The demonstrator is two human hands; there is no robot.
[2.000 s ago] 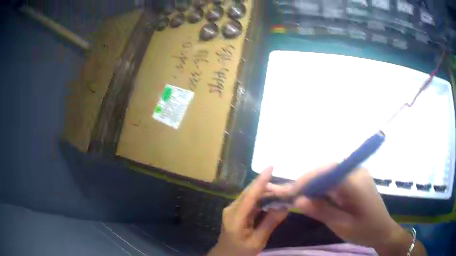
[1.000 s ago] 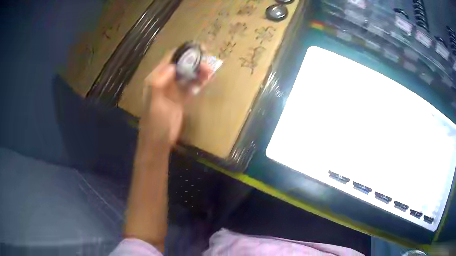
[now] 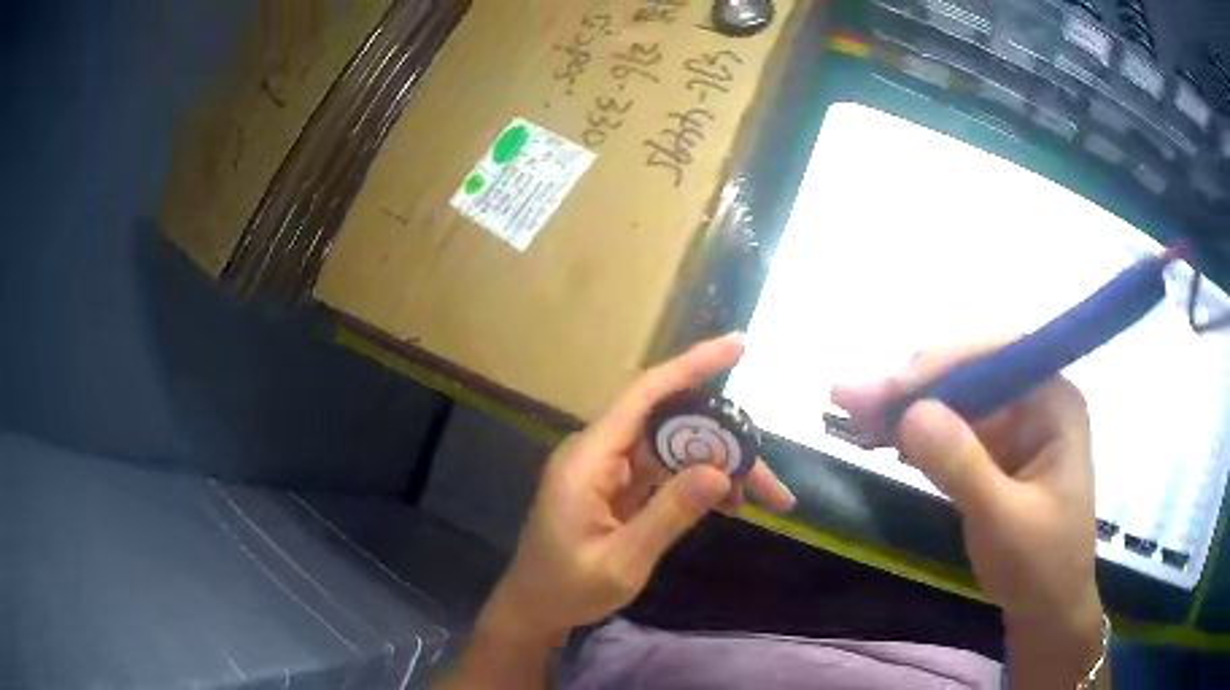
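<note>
My left hand (image 3: pixel 607 506) holds a black round unit (image 3: pixel 701 438) between thumb and fingers, its pale ringed face turned up towards me. My right hand (image 3: pixel 1005 465) grips a thick blue pen tool (image 3: pixel 1045 344), with a thin dark red line at its rear end. The pen's front end is hidden by the fingers, over the lower left part of the lit white light panel (image 3: pixel 931 243). Small black parts (image 3: pixel 1140 546) lie in a row along the panel's lower edge, partly covered by my right hand.
A brown cardboard sheet (image 3: pixel 459 297) with handwriting and a white label (image 3: pixel 522 182) lies at left. One round unit (image 3: pixel 742 14) sits at its top edge. Shiny clear plastic trays (image 3: pixel 337 148) show beside it. Clear parts boxes (image 3: pixel 998 81) stand behind. Yellow tape edges the green mat.
My left hand has come from over the cardboard to the panel's near left corner, with the round unit in it. My right hand with the blue pen has come back into view over the panel.
</note>
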